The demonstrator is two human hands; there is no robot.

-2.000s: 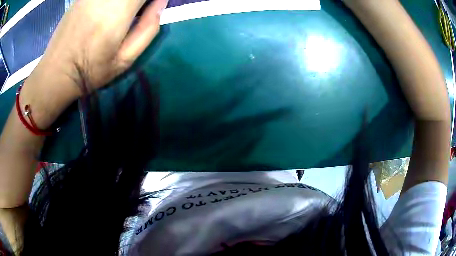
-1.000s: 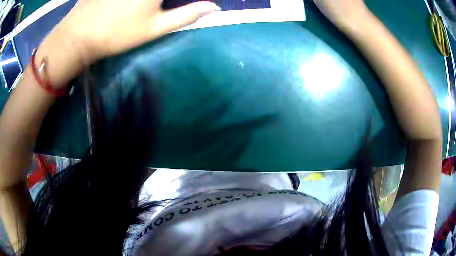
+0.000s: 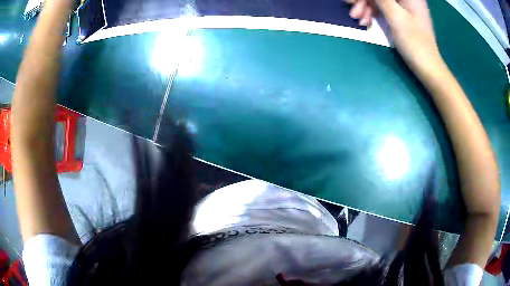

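A long dark strip (image 3: 251,8) on a white-edged backing sheet (image 3: 240,22) lies across the green tabletop at the top of the picture. My right hand (image 3: 391,19) is at the right end of the sheet, its fingers bent over the dark strip near the white corner. The top edge cuts it off, and whether it grips anything cannot be told. My left forearm runs up the left side of the picture. My left hand is cut off by the top edge.
Dark pieces with pale edges (image 3: 91,21) lie at the upper left, beside my left forearm. A red plastic stool (image 3: 70,139) stands on the grey floor at the left. A thin seam crosses the green tabletop (image 3: 268,111). A pale panel (image 3: 486,22) shows at the upper right.
My left hand has moved up out of the picture, off the sheet. The view has turned, and more of the strip and the stool show. My right hand's fingers now show on the sheet's right end.
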